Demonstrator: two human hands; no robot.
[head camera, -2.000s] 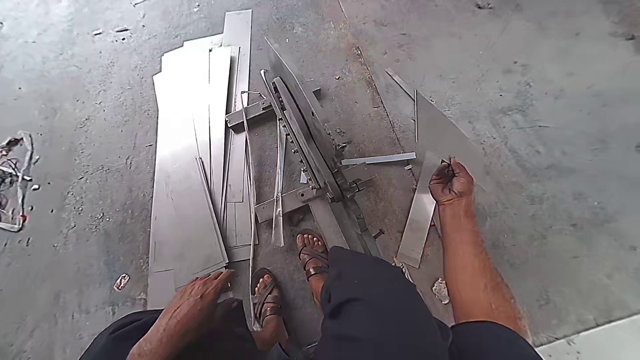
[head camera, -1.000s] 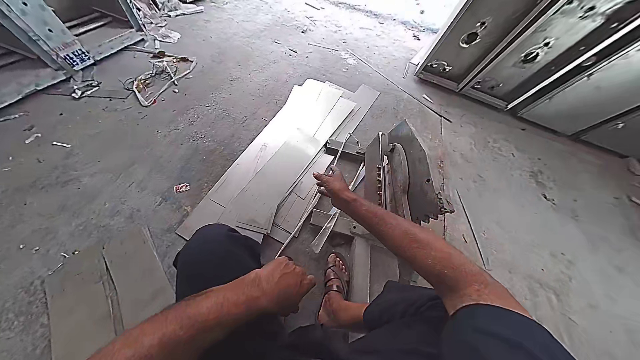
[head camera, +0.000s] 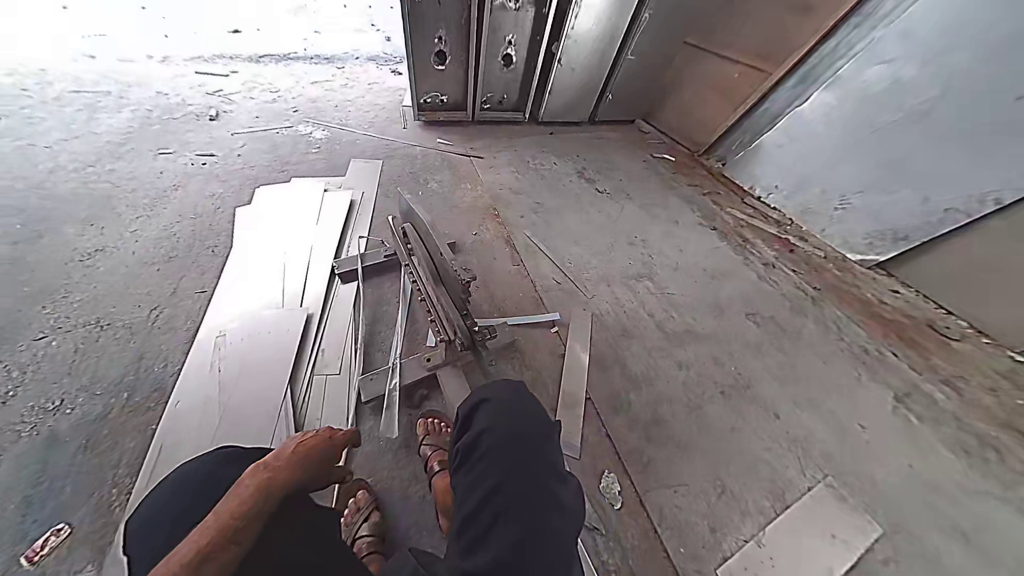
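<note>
My left hand (head camera: 312, 460) hangs over my left knee, its fingers loosely curled beside the near end of a thin metal strip (head camera: 358, 336); whether it touches the strip is not clear. My right hand is out of the view. In front of my feet a metal shear (head camera: 436, 288) with a long blade stands on a floor frame (head camera: 400, 374). Stacked sheet-metal pieces (head camera: 248, 344) lie on the floor left of it. A narrow offcut (head camera: 395, 360) leans across the frame. Right of the shear lies a flat metal strip (head camera: 576, 384).
Metal cabinets or door panels (head camera: 496, 60) stand at the back. Large sheets (head camera: 880, 136) lean along the right side. A rectangular metal piece (head camera: 800, 532) lies at the lower right. Thin strips (head camera: 392, 138) and scraps are scattered on the concrete floor. My sandalled feet are close to the frame.
My right hand, over the strips beside the shear one second ago, has left the view. Two seconds ago it held a metal sheet right of the shear. The view has shifted strongly.
</note>
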